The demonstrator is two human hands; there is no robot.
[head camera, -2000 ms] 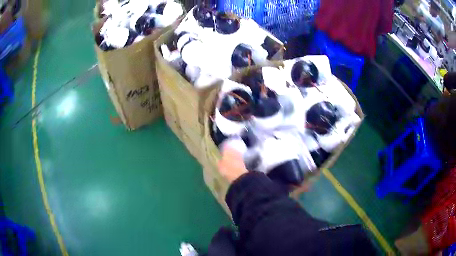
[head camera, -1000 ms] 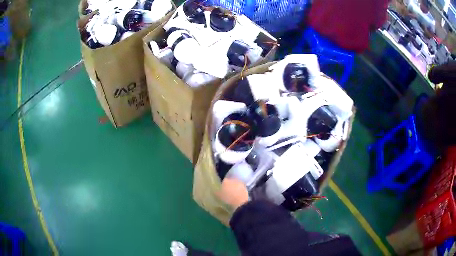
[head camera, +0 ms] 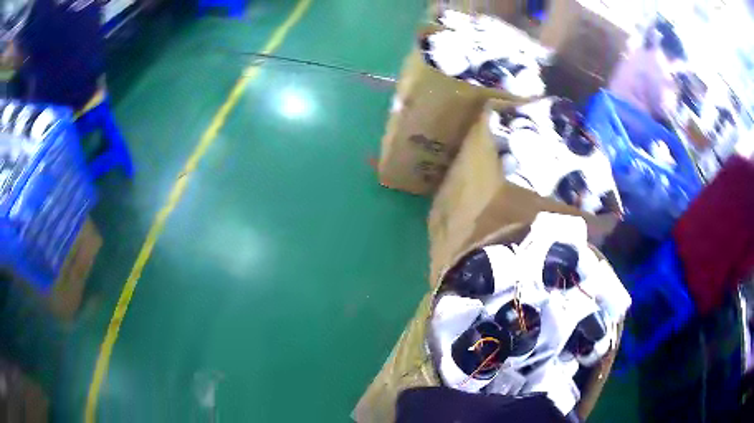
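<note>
The nearest open carton [head camera: 397, 363] stands at the lower right, its sides bulging round. It is full of white PTZ dome camera housings [head camera: 552, 227] with black domes [head camera: 562, 266] and thin orange and red lead wires [head camera: 488, 345]. A dark sleeve covers the carton's near edge at the bottom of the picture; no hand shows there. Neither my left hand nor my right hand can be seen.
Two more filled cartons stand behind, a middle one [head camera: 463, 202] and a far one [head camera: 422, 124]. A blue crate [head camera: 645, 153] and a person's dark red sleeve [head camera: 719, 231] are at right. Blue crates [head camera: 50, 198] and a seated person are at left. A yellow line [head camera: 169, 198] crosses the green floor.
The view has swung left, so the cartons appear further right and lower. The hand seen earlier at the near carton's edge is out of sight; only a sleeve shows.
</note>
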